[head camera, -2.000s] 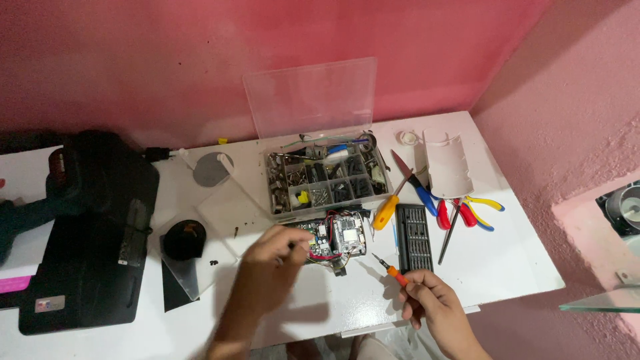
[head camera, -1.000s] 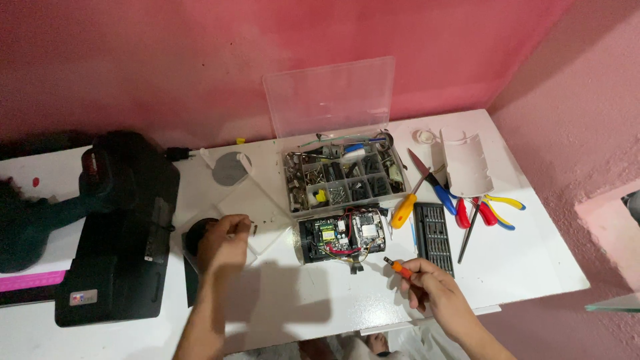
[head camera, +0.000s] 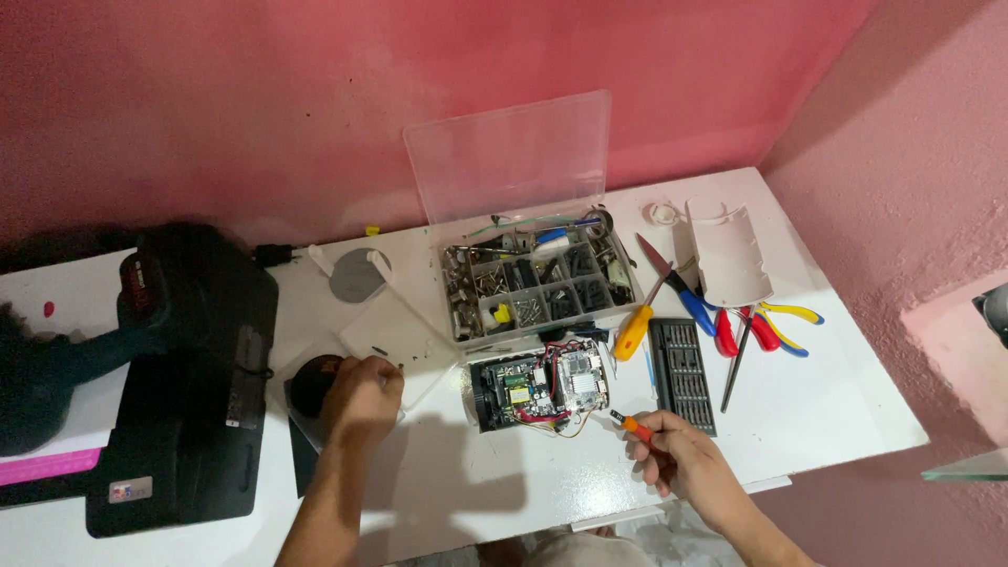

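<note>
In the head view my right hand (head camera: 669,457) is closed on a small screwdriver with an orange handle (head camera: 639,430), its tip pointing up and left. An opened electronic device (head camera: 543,386) lies just left of that tip, its circuit boards and red wires exposed. My left hand (head camera: 366,398) is over the left part of the white table, beside a round black part (head camera: 315,384) and a clear plastic sheet (head camera: 405,342). Its fingers are bent, and whether they hold anything is hidden. Small screws or bits lie on the sheet near its fingertips.
An organizer box (head camera: 543,327) full of small hardware stands behind the device, lid raised. To the right lie a yellow-handled screwdriver (head camera: 633,335), a bit set (head camera: 683,378), pliers (head camera: 764,331), a blue-handled tool (head camera: 689,303) and a white curved cover (head camera: 728,256). A black printer (head camera: 189,378) stands left.
My left hand has moved left from over the device to the round black part and the clear sheet. My right hand still holds the orange screwdriver near the device.
</note>
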